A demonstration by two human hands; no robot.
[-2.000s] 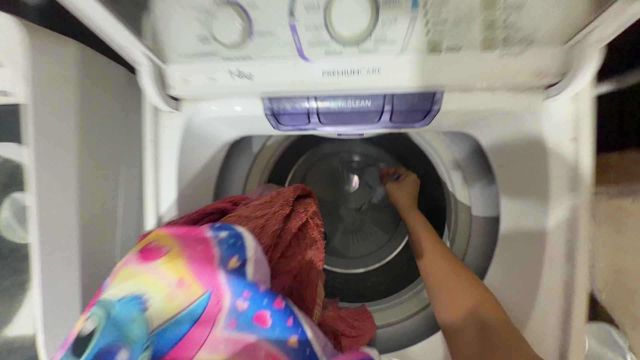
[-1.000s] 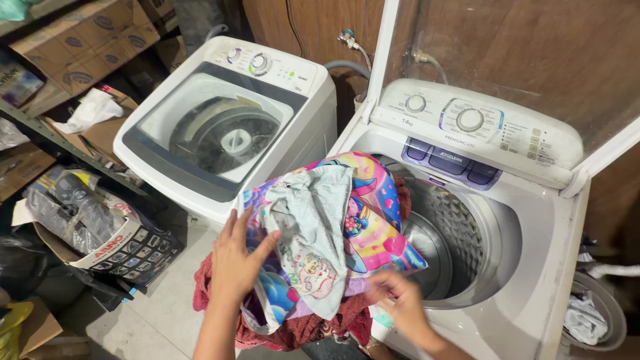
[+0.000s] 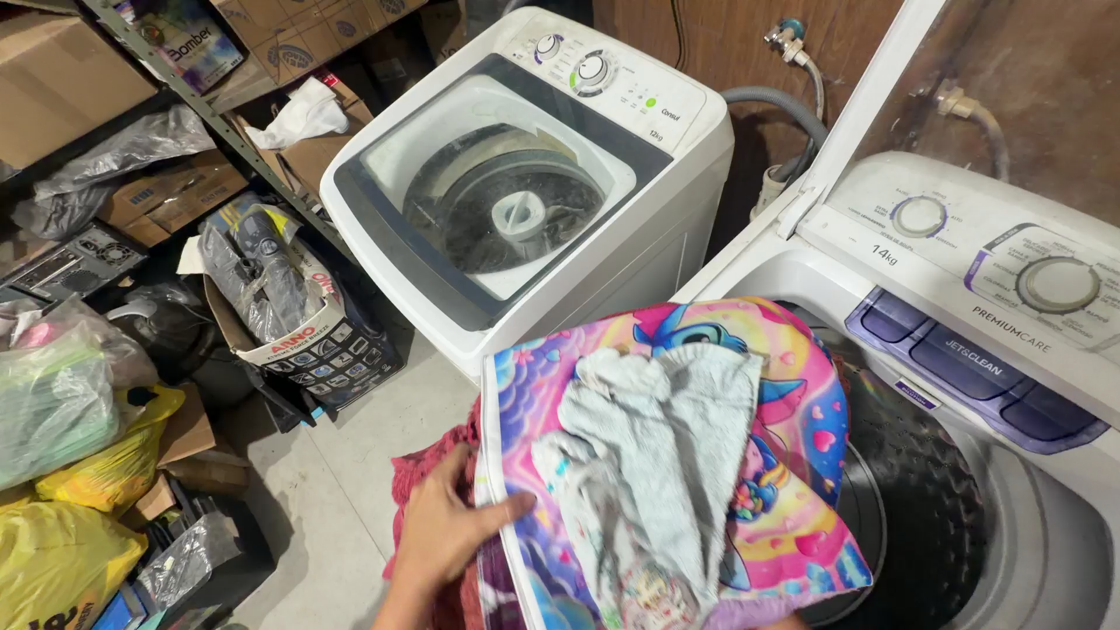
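Note:
My left hand grips the left edge of a colourful cartoon-print cloth, its thumb on top. A light blue-white small towel lies crumpled on that cloth. Dark red textured fabric hangs beneath, beside my left hand. Only a bit of my right hand shows at the bottom edge, under the bundle; its fingers are hidden. The bundle is held over the left rim of the open top-load washing machine, whose dark drum shows to the right.
A second washing machine with a closed glass lid stands behind the bundle. Hoses and a tap are at the wooden wall. On the left are a metal shelf, an open carton and yellow plastic bags. The raised lid stands at the right.
Two seconds ago a hand was inside the drum; now the bundle is held by its rim. Since one second ago my right hand has moved mostly out of sight below. The view has swung left.

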